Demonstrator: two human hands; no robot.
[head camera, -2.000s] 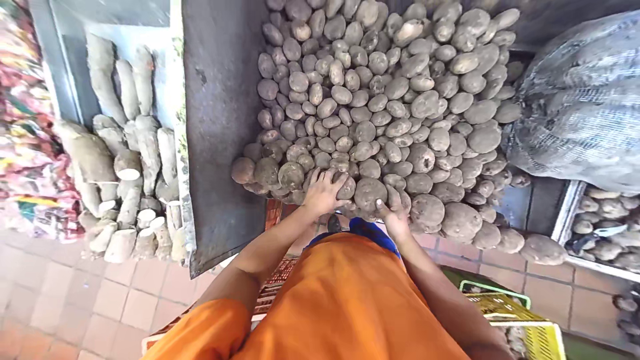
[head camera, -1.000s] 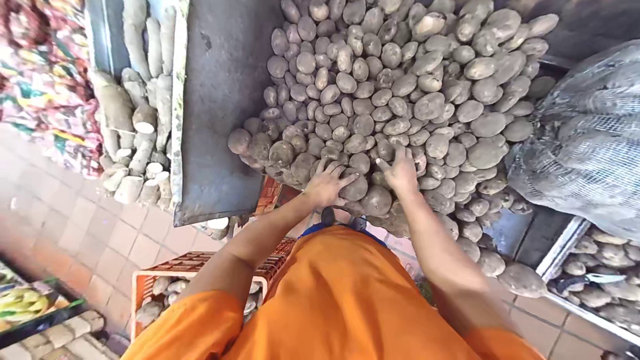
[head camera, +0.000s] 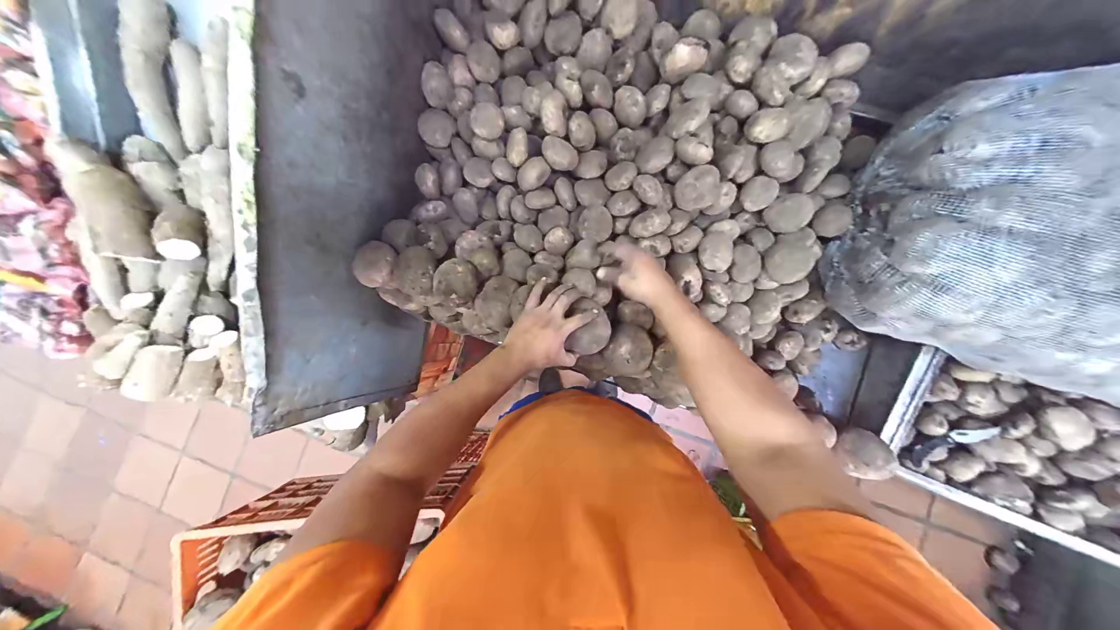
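A heap of brown potatoes (head camera: 595, 175) fills the metal bin in front of me, small ones higher up and bigger ones along the near edge. My left hand (head camera: 544, 331) rests at that near edge, fingers spread, touching a large round potato (head camera: 589, 327) at its right side; whether it grips the potato I cannot tell. Farther up and to the right, my right hand (head camera: 637, 273) reaches onto the smaller potatoes with its fingers bent. Its fingertips touch the pile, and what lies under them is partly hidden.
A grey metal divider (head camera: 337, 192) stands left of the heap, with cassava roots (head camera: 175, 227) beyond it. At right lies a full mesh sack (head camera: 989, 219) above a crate of potatoes (head camera: 1006, 437). An orange plastic crate (head camera: 197, 551) stands on the tiled floor at lower left.
Since the earliest frame, my right hand has moved from the large potatoes at the near edge up onto the smaller ones. My left hand stays near the front edge.
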